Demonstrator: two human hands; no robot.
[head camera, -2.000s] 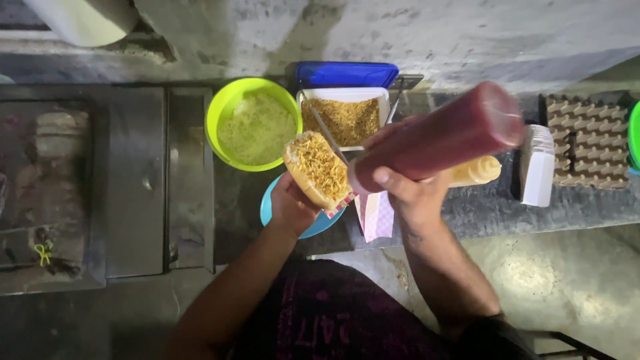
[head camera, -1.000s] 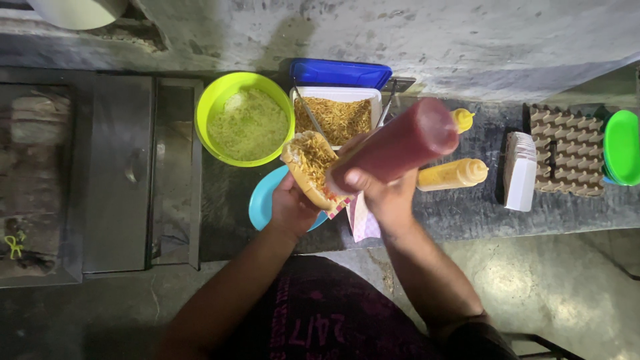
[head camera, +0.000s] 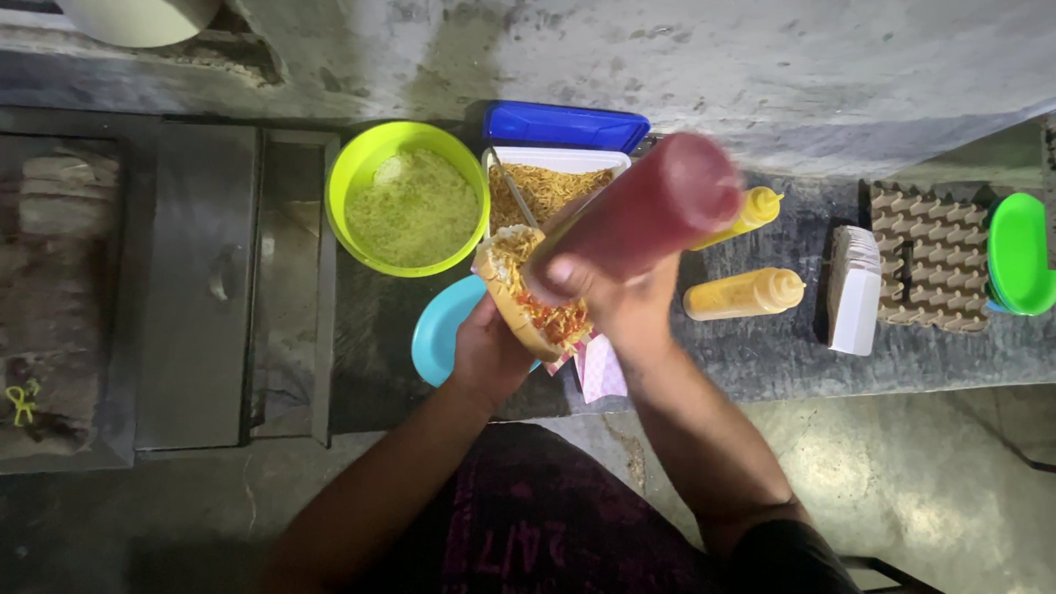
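Observation:
My left hand (head camera: 493, 351) holds a filled bun (head camera: 528, 309) in a checkered paper wrapper. Thin crispy strings cover its filling, with red sauce over the part nearer me. In my right hand (head camera: 631, 301) is a squeeze bottle of red sauce (head camera: 648, 210), tilted with its base up; its lower end is right over the bun, and the nozzle is hidden. Under and beside my left hand lies a light blue plate (head camera: 441, 330). Behind the bun stands a white tub (head camera: 561, 154) of the crispy strings, with tongs resting in it.
A lime green bowl (head camera: 478, 198) of shredded pale food stands left of the tub, whose blue lid (head camera: 569, 125) is behind. To the right are a yellow bottle (head camera: 747, 216), a light orange sauce bottle (head camera: 742, 294), stacked white paper holders (head camera: 854, 289), egg trays (head camera: 928, 256) and green plates (head camera: 1023, 252).
Red sauce now shows on the bun's topping, where none was seen two seconds ago. The red bottle has shifted along the bun, and both hands keep their holds.

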